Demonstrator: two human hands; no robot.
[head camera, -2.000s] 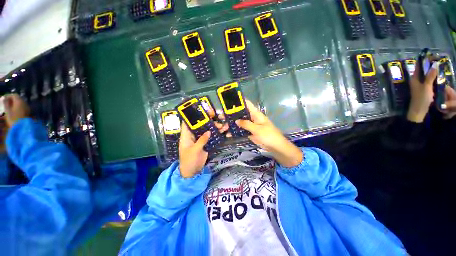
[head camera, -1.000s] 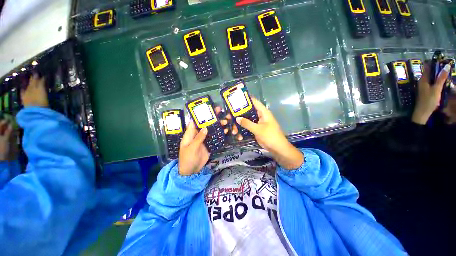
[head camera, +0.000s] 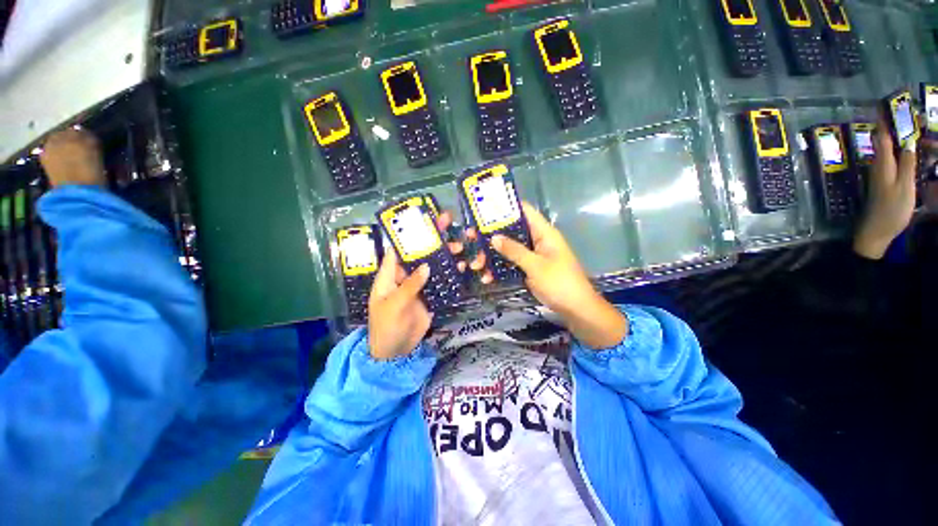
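Observation:
My left hand (head camera: 399, 308) holds a keypad phone (head camera: 416, 232) with its yellow-framed screen lit white, thumb on the keypad. My right hand (head camera: 550, 269) holds another keypad phone (head camera: 494, 201), also lit white, thumb on its keys. Both phones are above the near row of the clear blister tray (head camera: 666, 211). A phone with a lit screen (head camera: 359, 251) lies in the near left pocket, beside my left hand. Several phones with dark screens, one of them the leftmost (head camera: 329, 119), lie in the far row.
At left, a person's blue sleeve (head camera: 118, 267) and hand reach over a black tray (head camera: 154, 195). At right, another person's hand (head camera: 887, 200) holds a phone by a second tray of phones (head camera: 769, 132). A red stick (head camera: 525, 4) lies at the top.
The screens of both held phones went from dark to lit white. My hands have barely moved. The left neighbour's arm has moved over the black tray, and the right neighbour's hand has shifted slightly.

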